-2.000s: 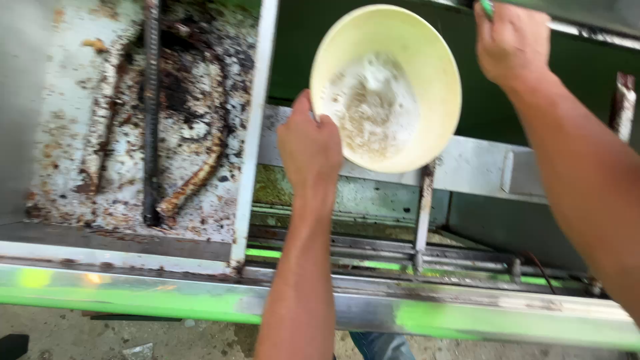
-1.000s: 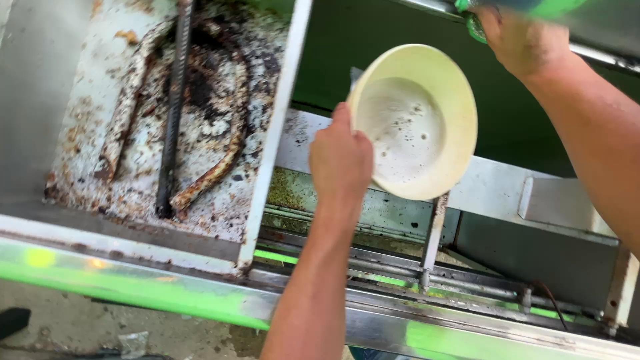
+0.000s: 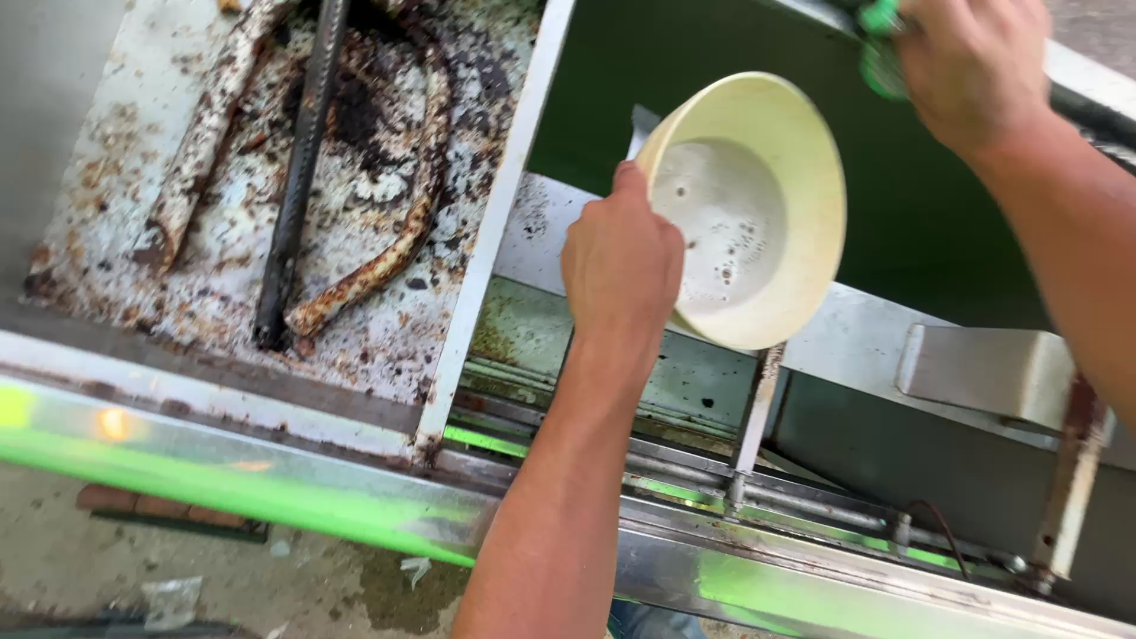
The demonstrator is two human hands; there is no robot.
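Note:
My left hand (image 3: 621, 257) grips the near left rim of a cream plastic bowl (image 3: 812, 213), tilted above the metal frame. Foamy, whitish liquid (image 3: 723, 222) with several bubbles lies inside it. A bit of grey material (image 3: 643, 122) sticks out beside the bowl's left rim. At the upper right, my right hand (image 3: 972, 71) holds a green scrubbing pad (image 3: 881, 53) against a metal edge; its fingertips are partly out of view.
On the left, a metal compartment (image 3: 106, 328) with grime and rust holds a rusty curved tube (image 3: 430, 151) and a dark rod (image 3: 306, 169). A stainless front rail (image 3: 337, 497) crosses below. Thin pipes (image 3: 799, 501) run behind it. Bricks (image 3: 169, 504) lie on the concrete floor.
The bowl in my left hand has moved right relative to the frame, and its foam has settled into a flatter surface. My right hand remains along the upper metal edge with the green pad.

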